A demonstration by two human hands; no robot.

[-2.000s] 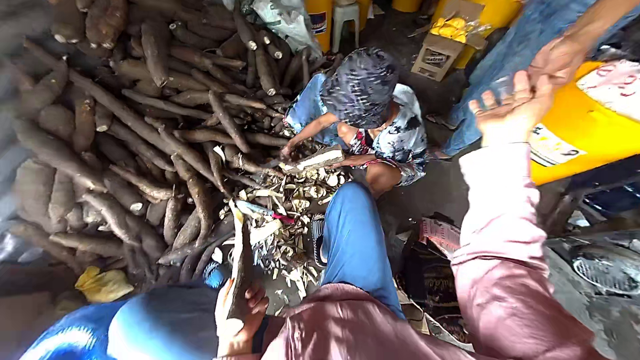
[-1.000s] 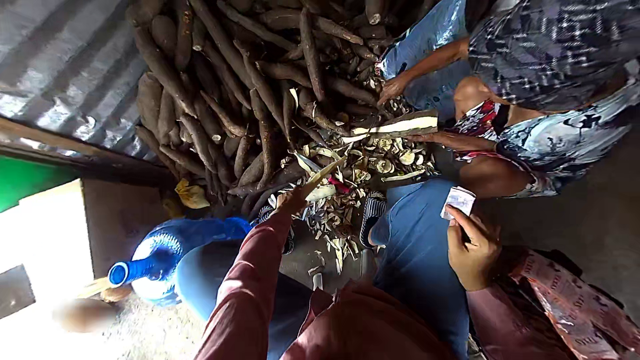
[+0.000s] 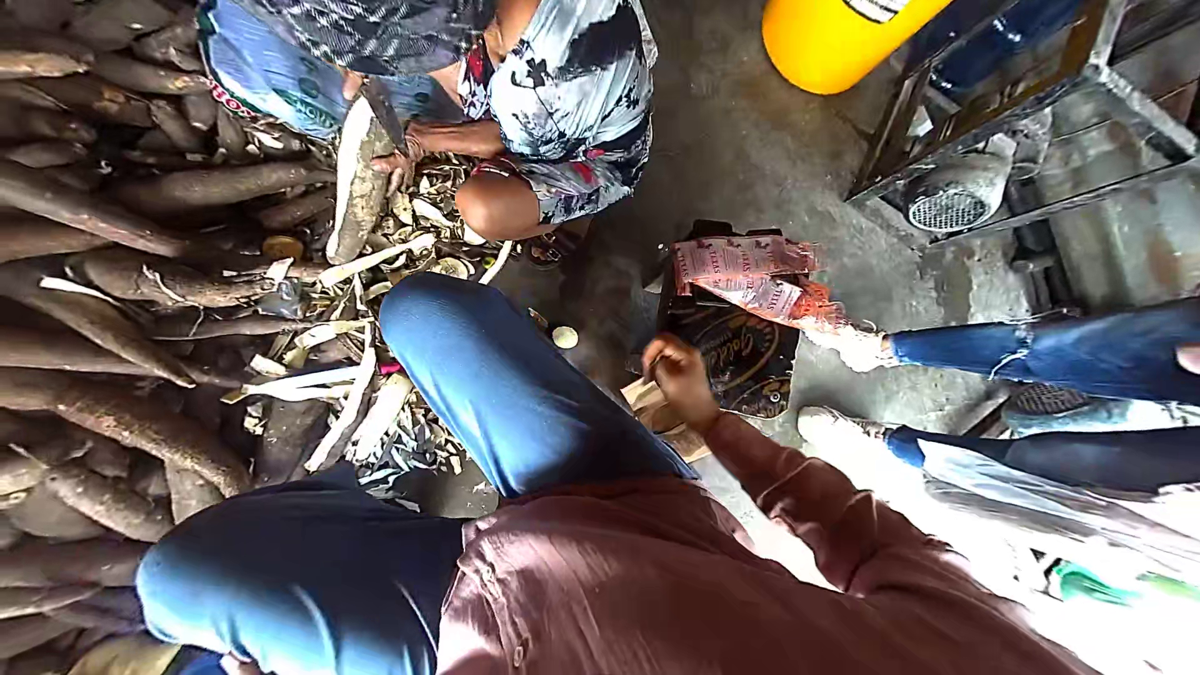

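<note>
My right hand (image 3: 682, 380), fingers curled, is over a piece of brown cardboard (image 3: 647, 398) and beside a black bag with gold print (image 3: 736, 347); whether it holds anything is unclear. A strip of pink printed packets (image 3: 741, 267) lies on the bag. My left hand does not show clearly; a small patch of skin at the bottom edge cannot be identified. At upper left, a co-worker's hands hold a partly peeled large root (image 3: 358, 183), like cassava, with a knife blade (image 3: 384, 112) against it. Pale peelings (image 3: 375, 412) lie beside my knee.
Brown unpeeled roots (image 3: 141, 422) are heaped along the left. The co-worker's knee (image 3: 502, 202) is near mine. A yellow container (image 3: 834, 42) and a metal frame (image 3: 1031, 122) stand at upper right. Other people's legs (image 3: 1059, 352) are at the right.
My right hand was holding a small white packet one second ago; it is now lower, by the black bag. My left hand, earlier gripping a long pale thing, has left clear view. The view has turned.
</note>
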